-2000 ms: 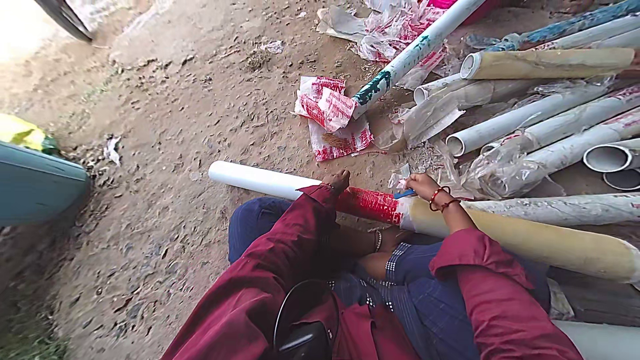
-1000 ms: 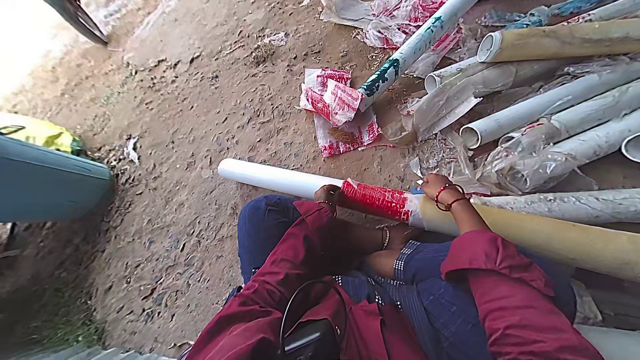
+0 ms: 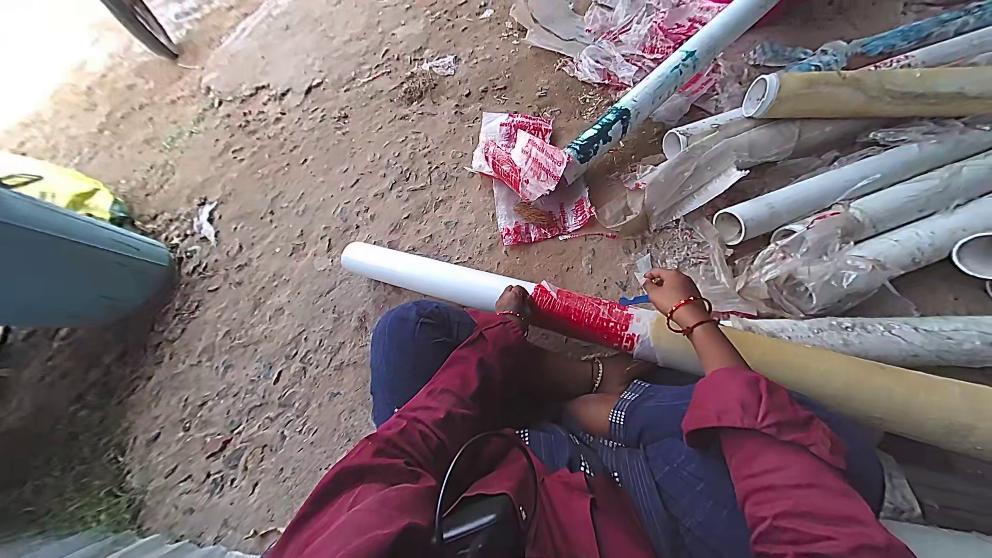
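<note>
A long plastic pipe (image 3: 434, 277) lies slanting across my lap, its left end bare white. Red printed plastic film (image 3: 585, 316) wraps its middle, and a yellowish covering (image 3: 837, 372) runs along it to the right. My left hand (image 3: 514, 301) grips the pipe at the left edge of the red film. Above the pipe, near the joint of film and yellowish covering, my right hand (image 3: 668, 290) has its fingers closed on a small piece of whitish film (image 3: 643, 267). A small blue tool (image 3: 634, 300) shows beside its fingers; its grip is partly hidden.
Several pipes (image 3: 845, 186), some in torn clear film, lie at the right. A pipe with green patches (image 3: 643, 93) slants behind a crumpled red-and-white wrapper (image 3: 535, 174). A blue-grey container (image 3: 77, 256) stands at the left on the dirt ground (image 3: 287, 194).
My right hand has lifted slightly off the pipe, with a piece of whitish film at its fingers. My left hand remains at the left edge of the red film.
</note>
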